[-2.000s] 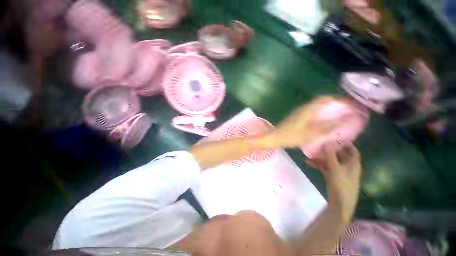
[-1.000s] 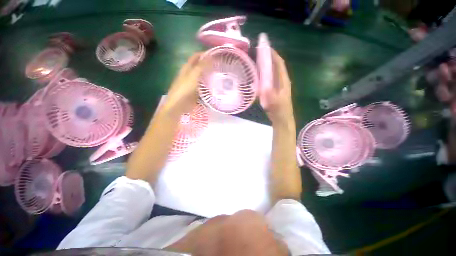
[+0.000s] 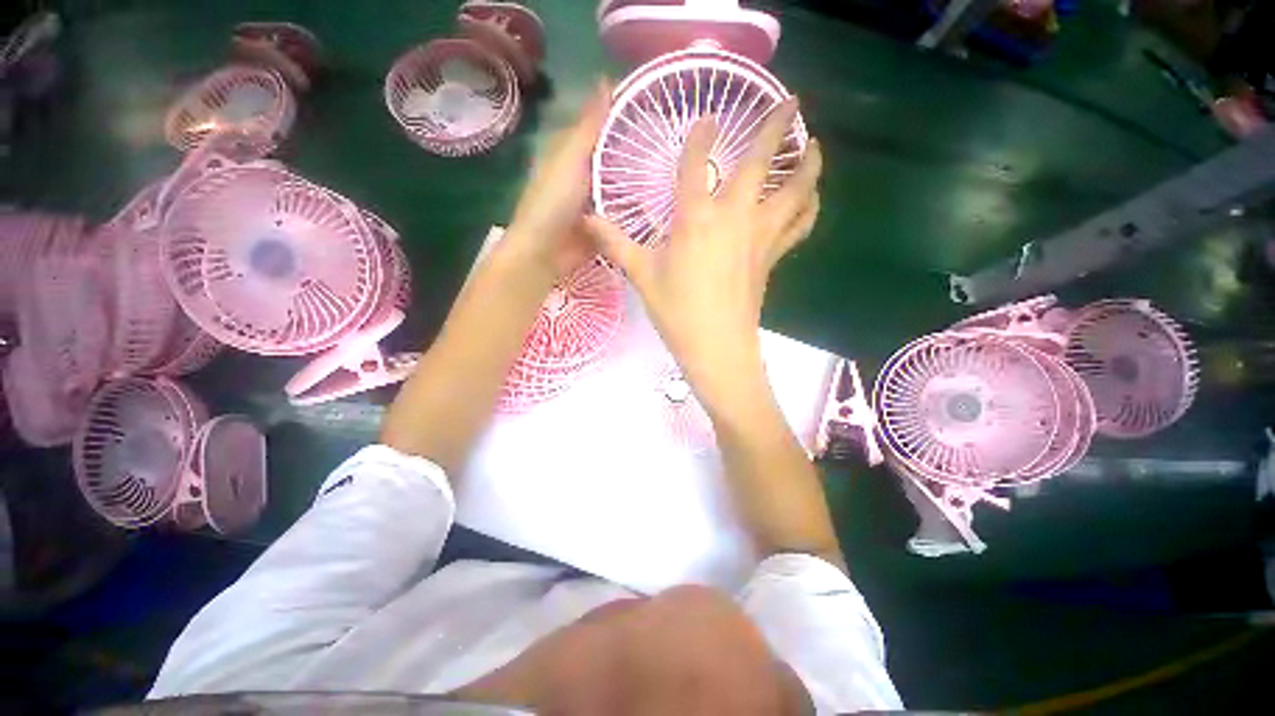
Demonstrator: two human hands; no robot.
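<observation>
A pink clip fan [image 3: 657, 126] is held up over the far edge of the white sheet, its ribbed front towards me and its clip base [image 3: 688, 28] pointing away. My left hand [image 3: 562, 196] grips the fan's left side; its fingertips are partly hidden. My right hand [image 3: 734, 210] lies over the ribbed front with its fingers spread across the ribs and rim. A loose pink front grille [image 3: 562, 336] lies on the white sheet [image 3: 587, 490], partly covered by my left forearm.
Overlapping pink clip fans [image 3: 266, 259] lie at the left, and two more [image 3: 450, 98] stand at the far left. Another group of fans [image 3: 965, 406] lies right of the sheet. A grey metal bar [image 3: 1119, 231] slants in at the right over the green bench [image 3: 895, 182].
The held fan has moved farther away and slightly right. My right hand has moved from beside the fan, where it held a pink part edge-on, onto the fan's ribbed front.
</observation>
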